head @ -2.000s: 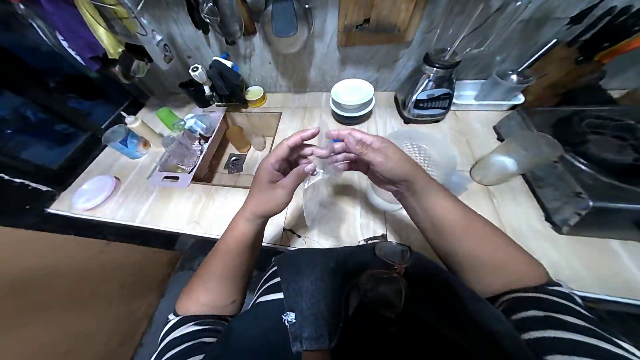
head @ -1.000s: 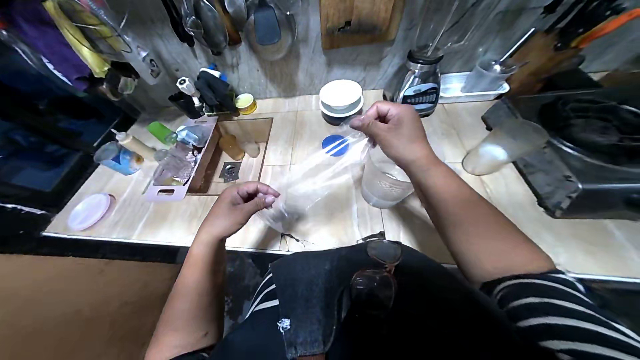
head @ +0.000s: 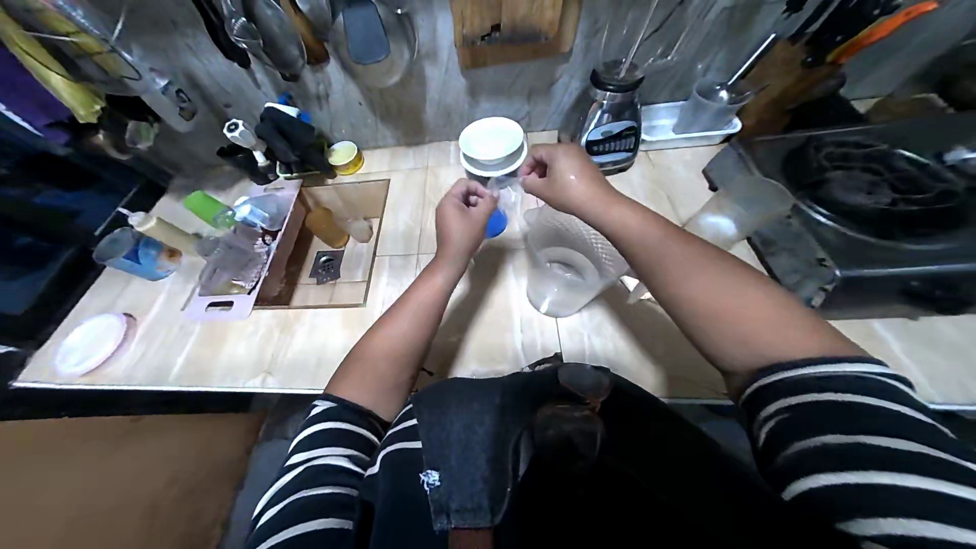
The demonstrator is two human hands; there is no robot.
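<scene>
A clear plastic bag is stretched between my hands, pinched at its edge. My left hand grips one side and my right hand grips the other, a little higher. Most of the bag is hard to make out. Behind it, a blue round thing shows beside my left fingers. Below my right hand a translucent plastic container with a patterned wall stands on the tiled counter. White bowls are stacked just beyond my hands.
At the left are a sink and a pink tray of cups and bottles. A blender base stands by the wall. On the right, a clear plastic cup is near a gas stove. A pink-rimmed lid lies far left.
One second ago the bag hung spread diagonally between my hands. My left hand has since moved up and right, closer to my right hand, and the bag now shows as a small piece between them.
</scene>
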